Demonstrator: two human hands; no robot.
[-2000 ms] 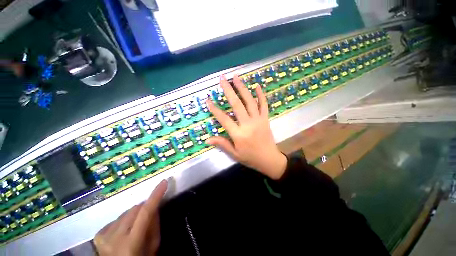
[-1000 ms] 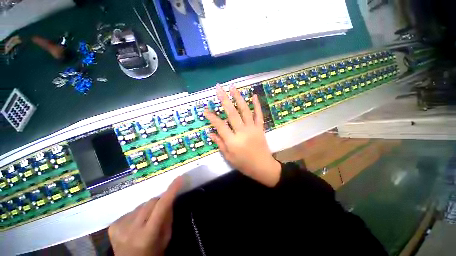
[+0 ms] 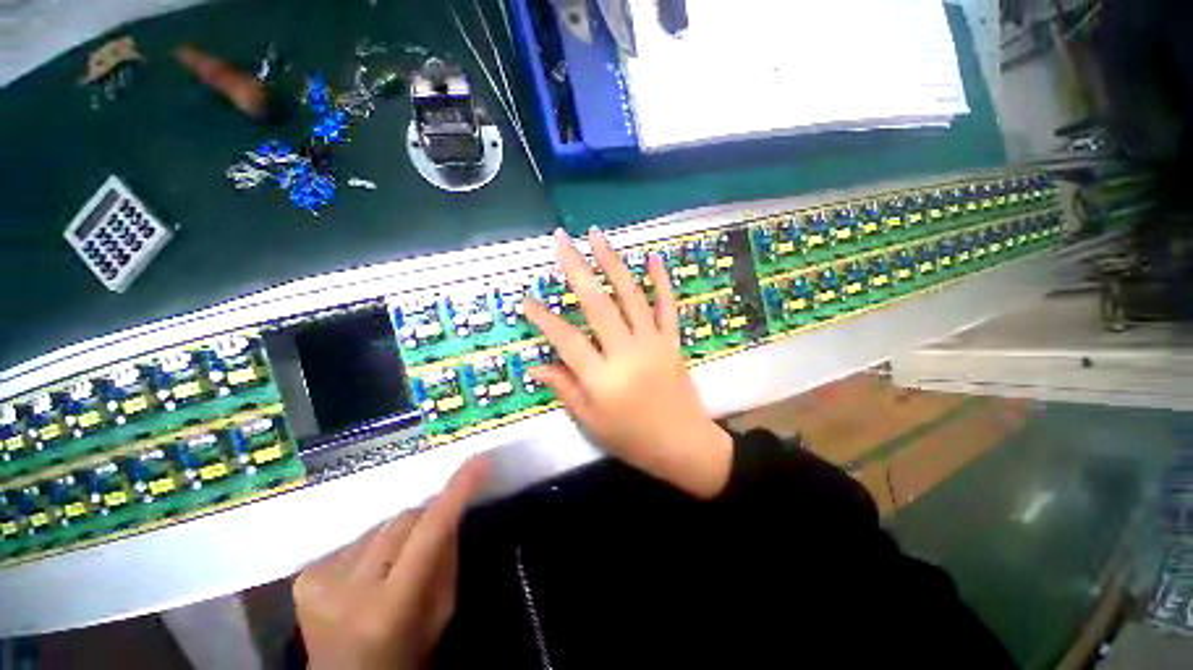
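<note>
Green circuit board panels (image 3: 903, 249) with two rows of blue, yellow and white components lie end to end in the pale conveyor rail (image 3: 811, 353). My right hand (image 3: 635, 373) is spread flat, fingers apart, over the middle panel, hiding some boards. A dark black plate (image 3: 347, 373) lies in the gap at that panel's left end; a narrow dark gap shows at its right. My left hand (image 3: 386, 576) is at the rail's near edge, index finger extended toward the rail, the other fingers curled and partly hidden. I see nothing in either hand.
Beyond the rail on the green mat (image 3: 393, 249) are a calculator-like pad (image 3: 118, 233), loose blue components (image 3: 308, 177), a brown-handled tool (image 3: 223, 79), a metal device on a round base (image 3: 451, 124), thin rods and a blue file box (image 3: 589, 79) with white sheets (image 3: 798, 66). A cardboard box (image 3: 850, 425) is below right.
The view has shifted, so the bench items and panels appear further right. The pad has come into view. My right hand stays spread over the panel, now nearer its middle.
</note>
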